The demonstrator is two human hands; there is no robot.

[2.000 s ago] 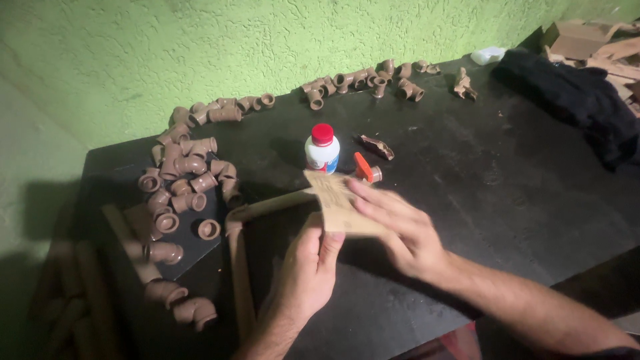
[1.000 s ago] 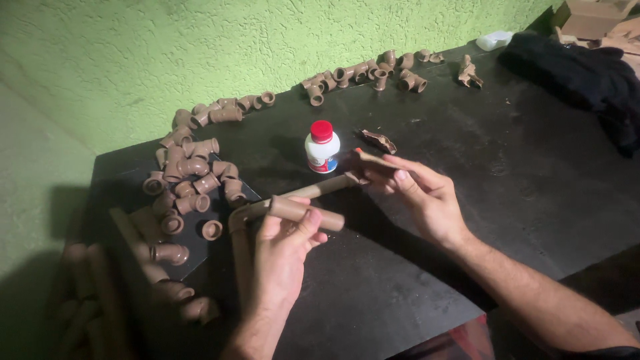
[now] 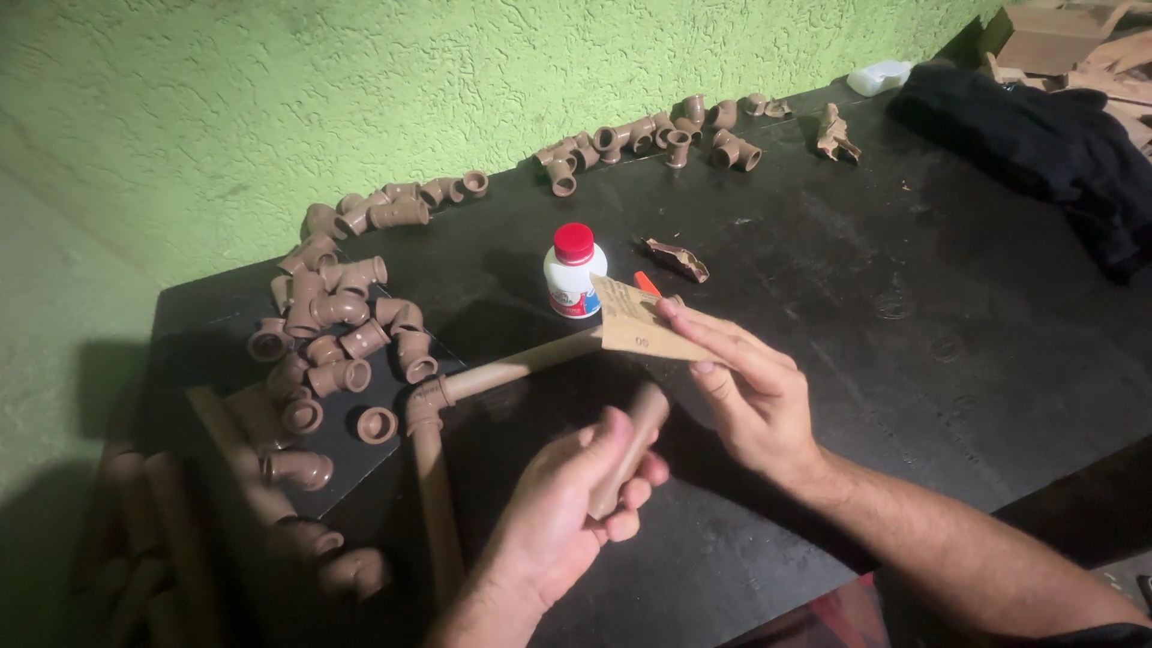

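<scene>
My left hand (image 3: 576, 495) grips a short brown plastic pipe piece (image 3: 630, 450), which tilts up to the right. Above it and to the right, my right hand (image 3: 751, 387) pinches a folded sheet of sandpaper (image 3: 639, 319), its printed back facing up. The sandpaper and the pipe piece are apart. Behind the sandpaper stands a white bottle with a red cap (image 3: 574, 270); an orange thing (image 3: 646, 284) shows partly beside it. Left of my hands, a brown elbow fitting (image 3: 427, 405) joins two longer pipes (image 3: 522, 364); the sandpaper hides the far end of one.
Many loose brown pipe fittings (image 3: 337, 310) lie on the left and along the green wall (image 3: 450, 99). More pipes (image 3: 180, 531) are at the lower left. A crumpled brown scrap (image 3: 677, 259) lies behind the bottle. Black cloth (image 3: 1026, 144) and a cardboard box (image 3: 1048, 38) are at the far right.
The short pipe piece has turned from nearly level to steeply tilted in my left hand. The sandpaper in my right hand now shows its printed back, after being seen nearly edge-on one second ago.
</scene>
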